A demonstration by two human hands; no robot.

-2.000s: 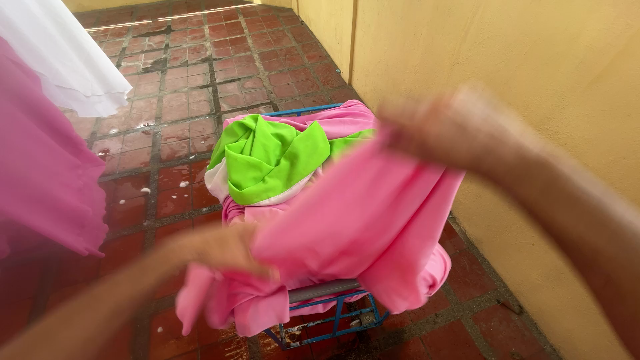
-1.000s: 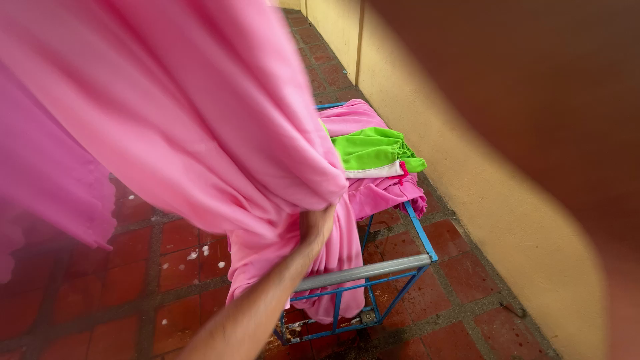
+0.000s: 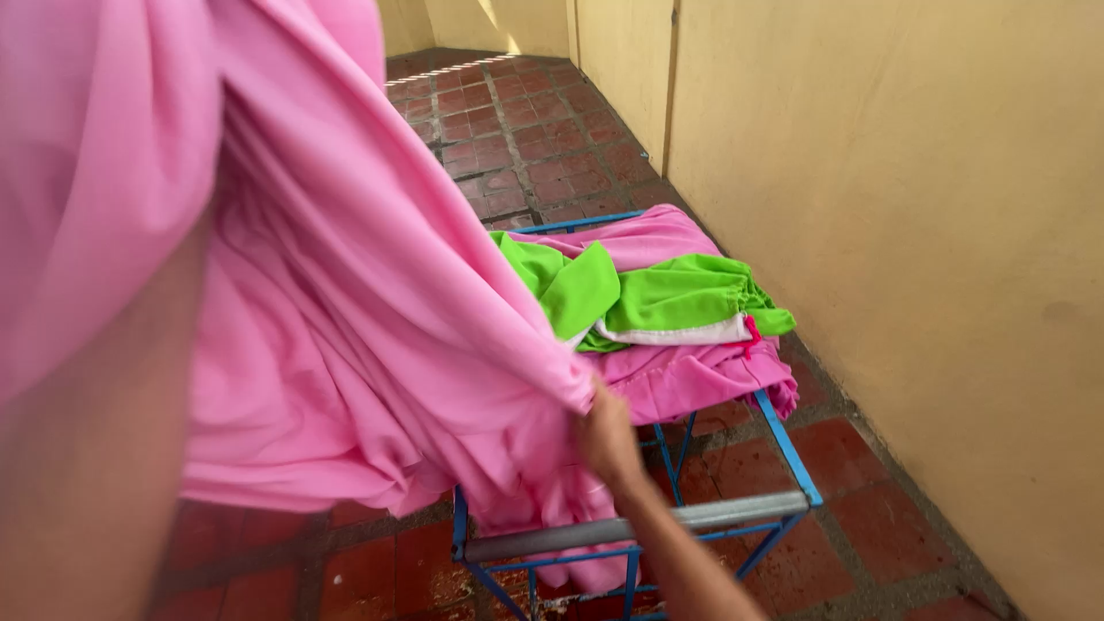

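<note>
A large pink cloth (image 3: pixel 371 285) hangs in wide folds from the upper left down over the blue metal frame (image 3: pixel 789 448). My right hand (image 3: pixel 608 431) grips the cloth's edge just above the frame's grey front bar (image 3: pixel 742 511). At the far left my left forearm rises blurred behind the cloth, which hides the hand. Beyond my right hand, a bright green cloth garment (image 3: pixel 681 297) with white trim, a gathered end and a red cord lies on folded pink fabric (image 3: pixel 690 384) across the frame. Part of the pink cloth hangs down behind the grey bar.
A yellow wall (image 3: pixel 906 216) runs along the right side, close to the frame. Red floor tiles (image 3: pixel 552 164) with grey joints lie around and beneath it, and a strip of striped light crosses them farther back.
The pink cloth has been drawn off the pile and up to the left. My left hand, on the cloth one second ago, is now hidden; my right arm has come down from the upper right onto the cloth.
</note>
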